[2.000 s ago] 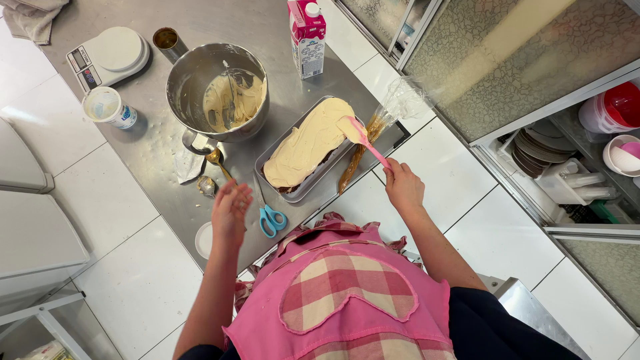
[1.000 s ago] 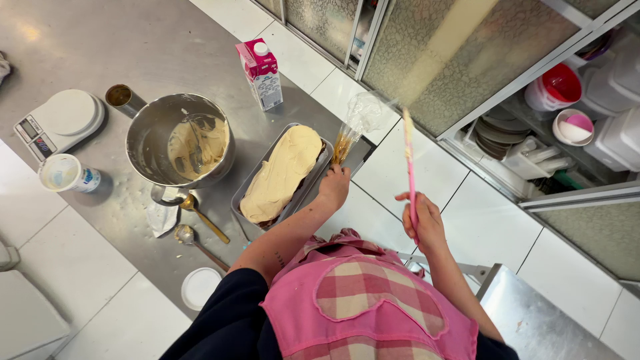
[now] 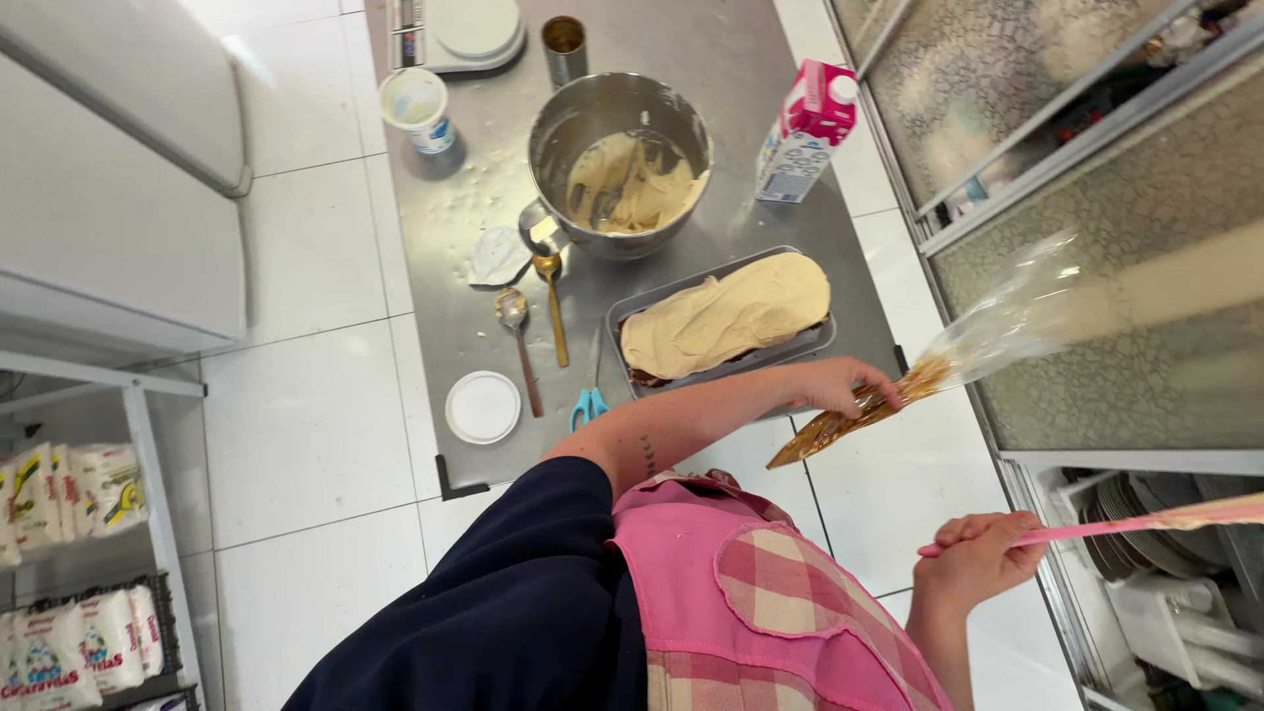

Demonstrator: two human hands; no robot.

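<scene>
My left hand (image 3: 839, 387) grips a clear plastic piping bag (image 3: 928, 375) with brown filling, held past the table's right edge. In my right hand (image 3: 978, 558), at lower right, is a pink spatula (image 3: 1096, 528) smeared with cream; its end runs out of view. The grey loaf pan (image 3: 681, 289) on the steel table holds a dark cake topped with beige cream (image 3: 731, 314). Behind it stands a metal mixing bowl (image 3: 620, 148) with more cream inside. Scissors with blue handles (image 3: 590, 405) lie by the pan, partly hidden by my left arm.
Two spoons (image 3: 555, 316) and a white lid (image 3: 483, 407) lie left of the pan. A carton (image 3: 806, 133), a plastic tub (image 3: 419, 111), a metal can (image 3: 565, 54) and a kitchen scale (image 3: 469, 35) stand around the bowl. Textured-glass cabinet doors (image 3: 1136, 346) are at right.
My left hand, empty two seconds ago, has taken the piping bag from beside the pan and moved it off the table's edge. My right hand has drawn the spatula away from the cream. The view has shifted.
</scene>
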